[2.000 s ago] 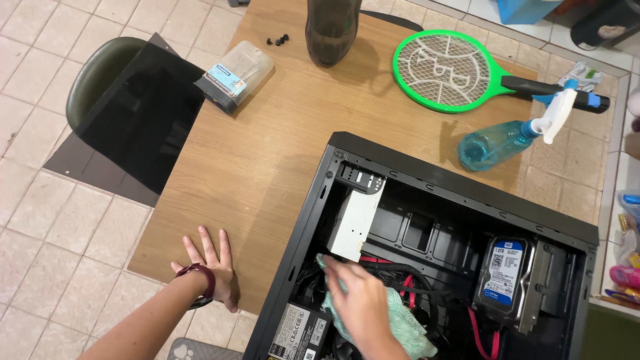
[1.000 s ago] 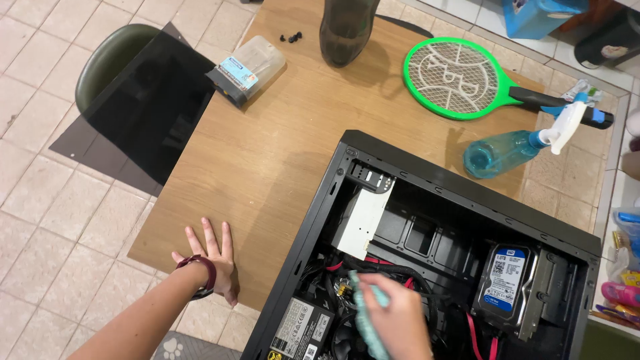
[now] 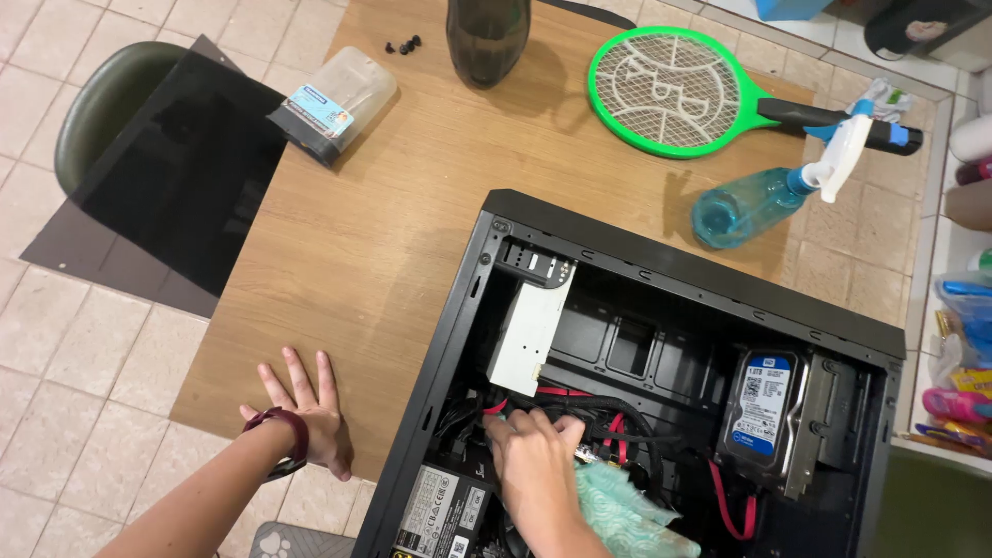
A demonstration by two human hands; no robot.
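An open black computer case (image 3: 682, 271) lies on its side on the wooden table. My right hand (image 3: 535, 465) reaches into it, fingers on a green patterned cloth (image 3: 620, 511) among black and red cables, just above the power supply (image 3: 442, 511). The fingertips are partly hidden. A white-sided optical drive (image 3: 531, 333) is above that hand, and a hard drive (image 3: 759, 403) with a blue and white label sits at the case's right. My left hand (image 3: 306, 411), a dark red band on its wrist, rests flat with spread fingers on the table's near left edge, holding nothing.
Beyond the case are a blue spray bottle (image 3: 748, 205), a green electric fly swatter (image 3: 670, 93), a dark bottle (image 3: 488, 39), a clear plastic container (image 3: 341, 101) and several small black screws (image 3: 404, 46). A dark panel (image 3: 178, 170) leans over a green chair (image 3: 116, 101) at left.
My right hand has moved left within the case from where it was one second ago, and the cloth is now more spread out to its right. My left hand stays on the table.
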